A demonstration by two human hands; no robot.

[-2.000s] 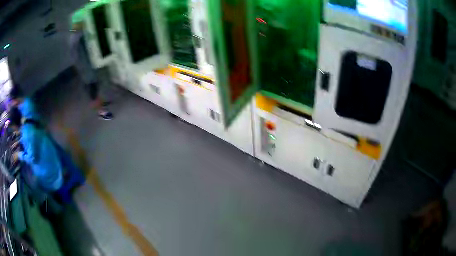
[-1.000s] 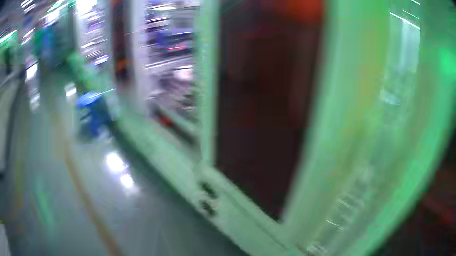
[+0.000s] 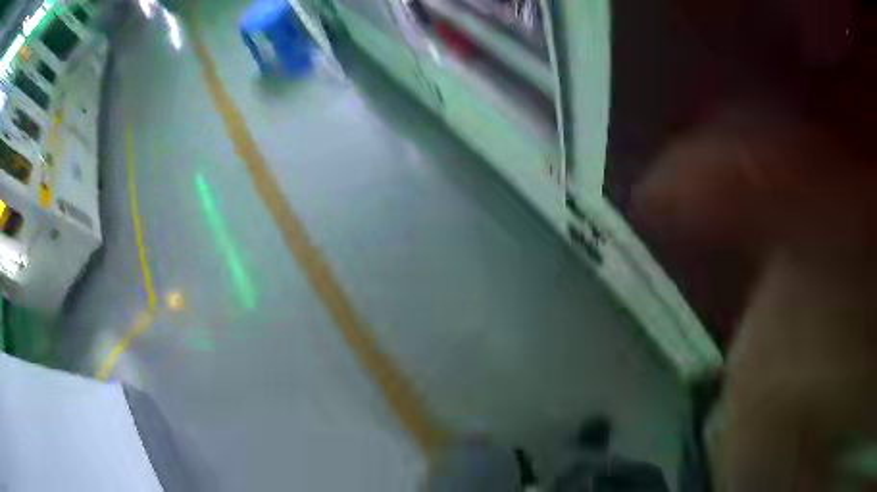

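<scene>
My right hand is large, dim and blurred at the right of the picture, its forearm running down to the lower right edge. It is in front of the dark window of a machine door, beside the pale green door frame. Whether it touches the door or holds anything cannot be told. My left hand is not in view.
A grey floor with a yellow-brown line runs ahead. A blue stool stands near the machine row. White machines line the far left. A white surface fills the lower left corner. Dark blurred shapes, perhaps shoes, are at the bottom.
The view has swung from the white machines and a person in blue to the open machine side, then tilted down to the floor. My right hand has come into view.
</scene>
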